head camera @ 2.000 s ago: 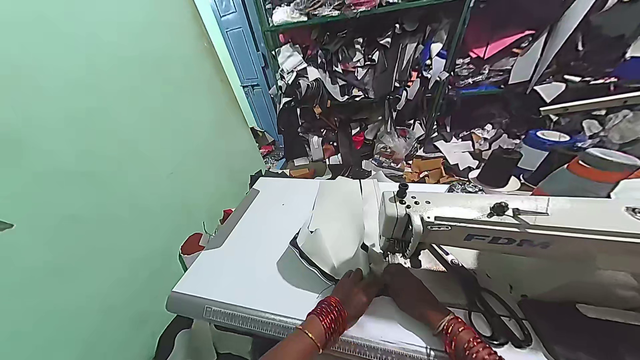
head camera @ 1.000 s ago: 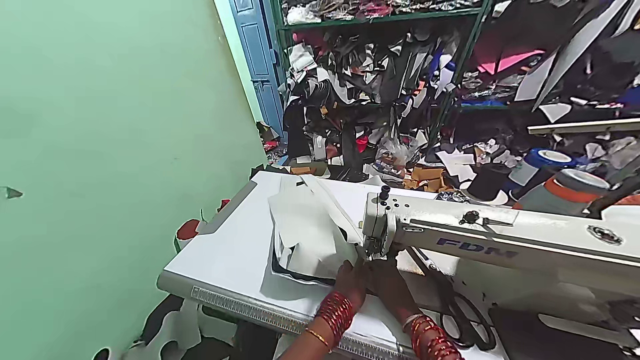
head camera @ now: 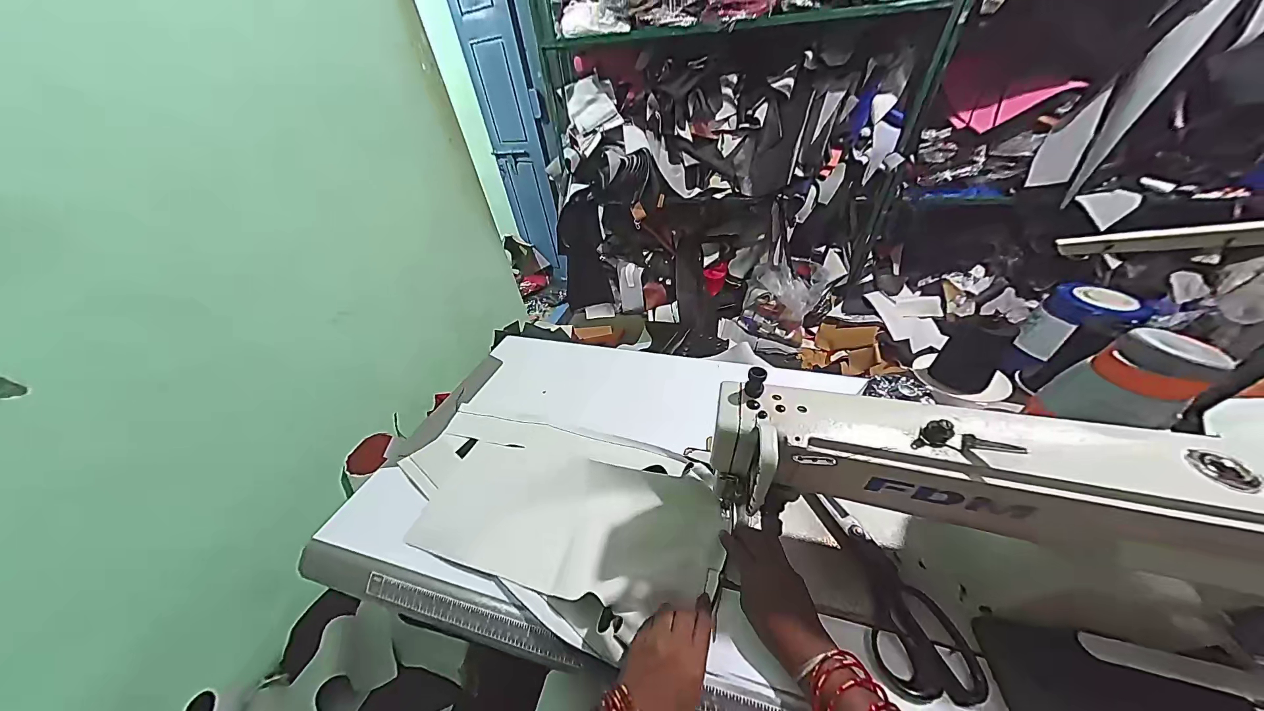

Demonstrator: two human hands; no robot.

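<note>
A white sheet piece, probably fabric or synthetic leather, lies left of the needle area of an FDM sewing machine. My left hand rests on the near right corner of the piece, close to the table's front edge, fingers pressed down. My right hand is at the piece's right edge just in front of the presser foot, its fingertips partly hidden beside the machine head. Whether either hand grips the edge cannot be told. Black-handled scissors lie under the machine arm, right of my right hand.
A ruler strip runs along the front edge of the white table. Large thread cones stand behind the machine. Shelves of scraps fill the back, and a green wall rises at the left.
The white piece has turned and now spreads flatter and farther left across the table. My left hand has moved toward the table's front edge, away from the needle area; my right hand stays near the presser foot.
</note>
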